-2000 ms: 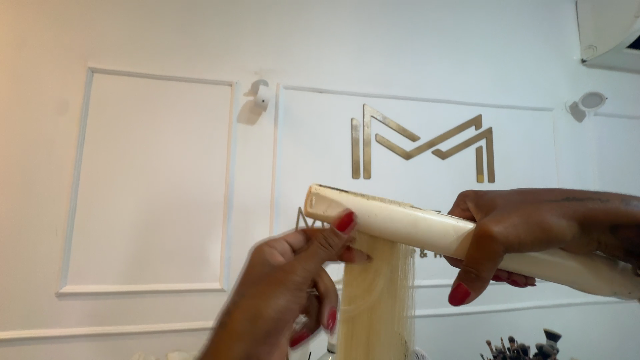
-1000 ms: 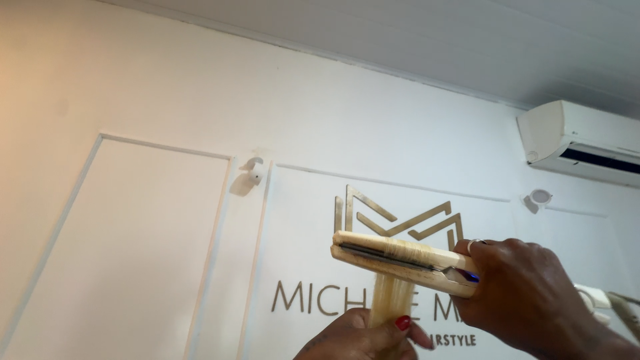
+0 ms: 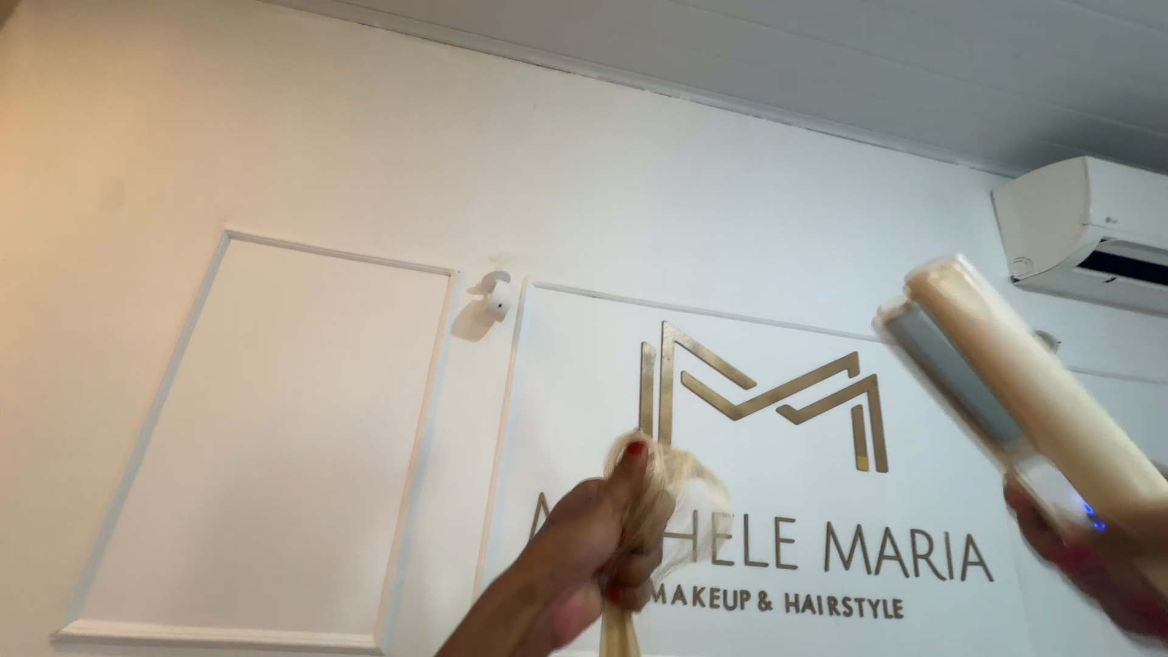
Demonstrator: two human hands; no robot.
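My left hand [image 3: 598, 538], low in the centre, is closed around a lock of blonde hair [image 3: 620, 634]. Its loose end curls over above my fingers, and the strand runs down out of the frame. At the right edge my right hand [image 3: 1086, 566] grips a cream hair straightener [image 3: 1031, 374], blurred and tilted up to the left. The plates of the straightener are a little apart with no hair between them, and a blue light glows near its handle. The straightener is apart from the lock.
Behind stands a white wall [image 3: 319, 438] with moulded frames, a metal emblem [image 3: 762, 392] and raised lettering. A small white spotlight [image 3: 496, 299] is fixed to the wall. A white air conditioner [image 3: 1086, 228] hangs at the upper right, under the grey ceiling.
The straightener, around the blonde hair in both earlier frames, has come off it and moved right with my right hand. My left hand has closed on the lock near its end.
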